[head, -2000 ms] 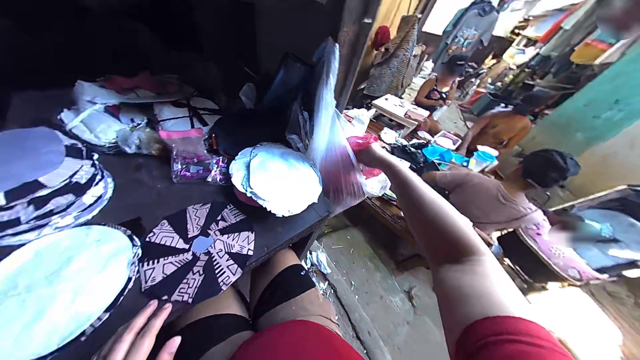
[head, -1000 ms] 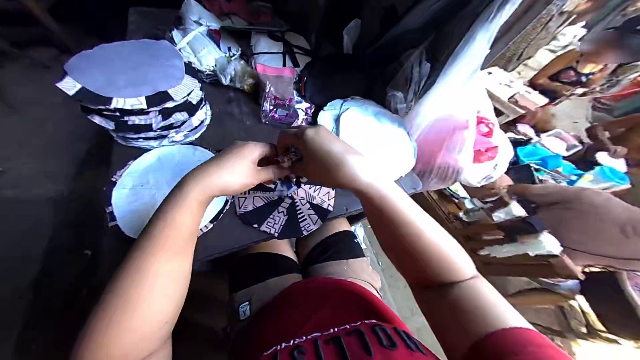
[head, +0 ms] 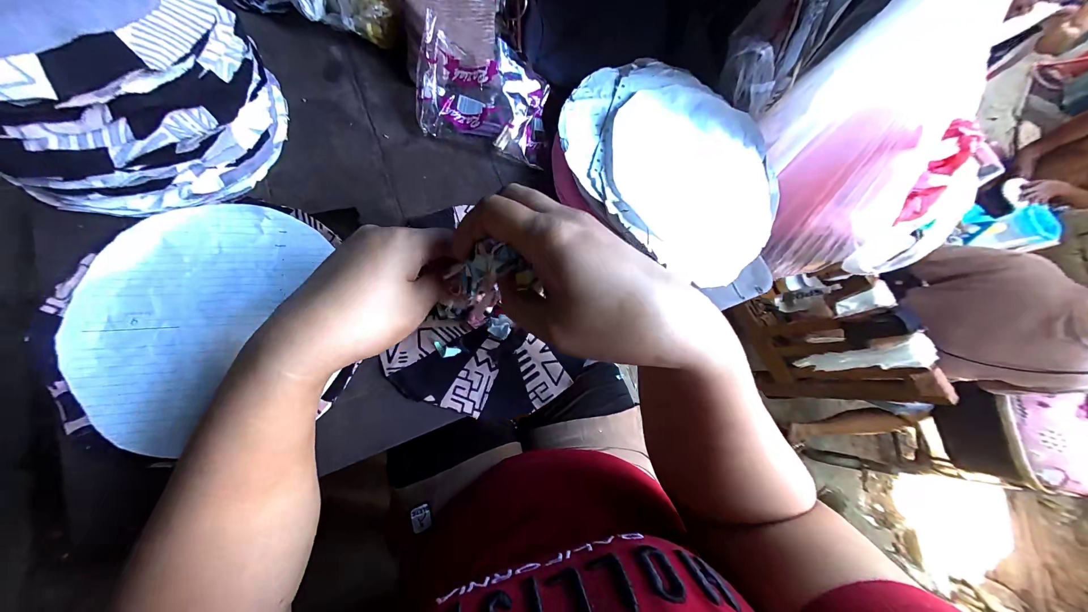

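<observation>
My left hand [head: 374,289] and my right hand [head: 561,272] meet over a round black-and-white patchwork cloth piece [head: 476,370]. Between them they grip a clump of small multicoloured fabric scraps [head: 484,280]; some bits lie on the cloth just below. Left of my hands lies a round sheet of lined paper [head: 187,323] on top of another black-and-white cloth piece. A stack of similar round cloth pieces [head: 153,127] is at the upper left. To the right of my hands are white round pieces [head: 680,170], one over another.
The dark table [head: 331,119] carries clear plastic packets with purple print [head: 467,93] behind my hands. A large translucent plastic bag [head: 858,153] with pink and red contents stands at the right. Beyond it are a wooden bench [head: 858,374] and a seated person's brown shirt [head: 1003,314].
Two seconds ago my right hand was at the plastic bag and my left by the table's near edge. Both have since come together over the patchwork cloth, with scraps between them.
</observation>
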